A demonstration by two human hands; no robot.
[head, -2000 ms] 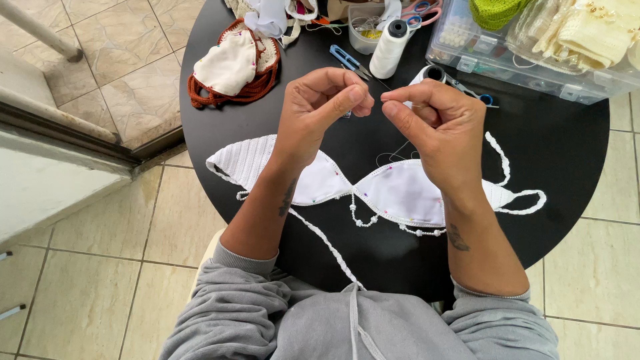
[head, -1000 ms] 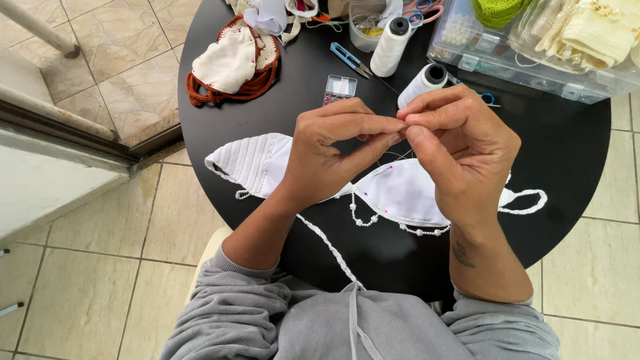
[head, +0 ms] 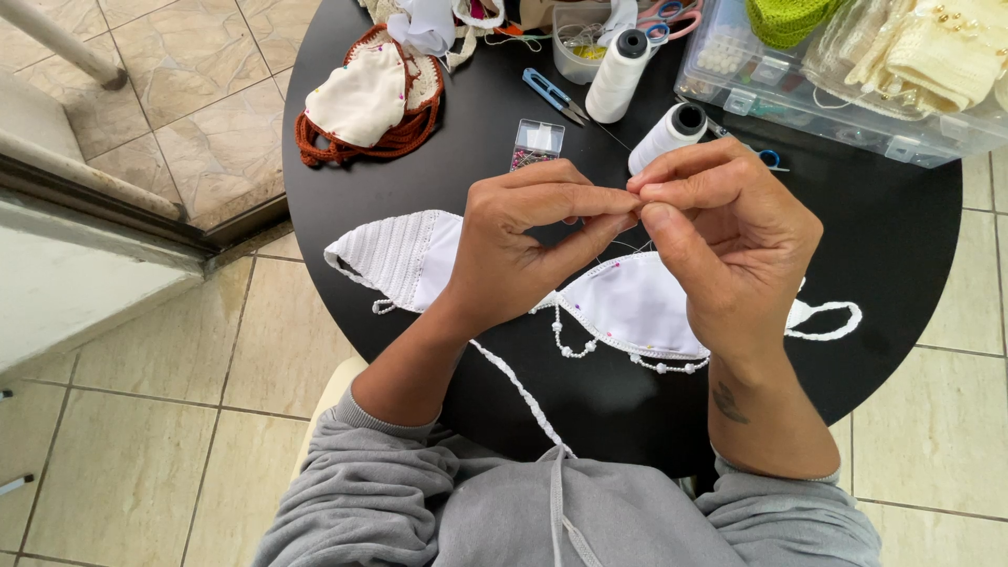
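Observation:
My left hand (head: 543,236) and my right hand (head: 728,236) meet at their fingertips above the table, pinching something too small to make out; a thin thread shows below them. Under my hands lies a white crocheted bikini top (head: 390,256) with smooth white lining (head: 630,303) pinned along its edges and strings of white beads along the lower rim. Its braided cord (head: 516,386) runs toward my body. Just beyond my fingers stands a cone of white thread (head: 665,138), with a second cone (head: 618,79) behind it. A clear box of pins (head: 538,143) lies open behind my left hand.
Blue thread snips (head: 554,96) lie beside the cones. A rust-edged crochet piece with pinned cream lining (head: 358,98) is at the back left. A plastic tub (head: 575,67) and pink-handled scissors (head: 679,17) stand behind. A clear organizer case (head: 850,118) holding up crochet work occupies the back right.
Two seconds ago my hands were apart; now their fingertips touch. My left hand has come lower and to the right, uncovering the pin box.

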